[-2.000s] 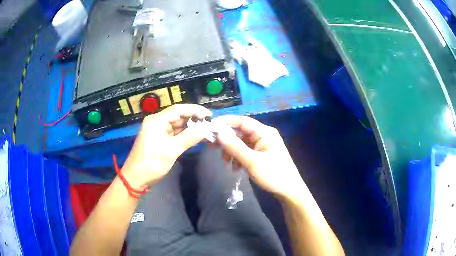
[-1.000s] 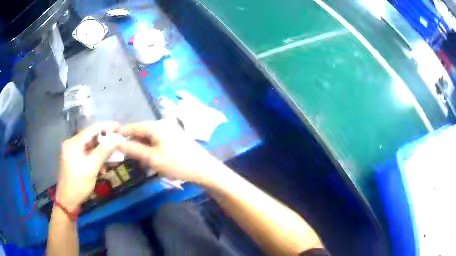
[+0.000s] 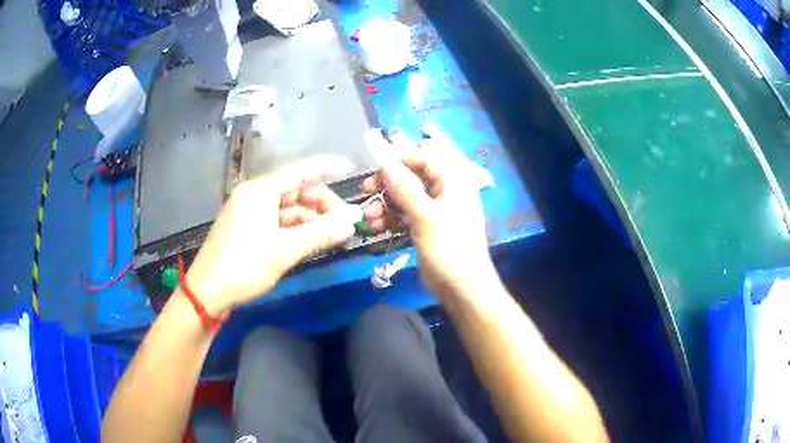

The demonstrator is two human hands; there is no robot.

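My left hand (image 3: 270,227) and my right hand (image 3: 436,206) are close together over the front edge of the machine base (image 3: 299,73). My right hand pinches a small white plastic part (image 3: 378,147) that sticks up from its fingertips. A thin white cord (image 3: 372,202) runs between the two hands, and my left fingertips pinch its other side. A small white bundle (image 3: 390,271) hangs below my right hand. The fingers hide much of the part. The fixture (image 3: 237,156) with its clamp bar lies on the grey plate, left of centre.
A silvery welding horn (image 3: 210,43) stands above the plate. White rolls (image 3: 116,98) (image 3: 385,47) are on both sides. A white rag (image 3: 472,167) lies right of the machine. Blue crates (image 3: 74,372) (image 3: 730,346) are at both lower sides. A green bench (image 3: 645,138) is at right.
The view swung right and came back. My hands, close together before, are now a little apart with cord showing between them. The white part now sticks up from my right fingertips.
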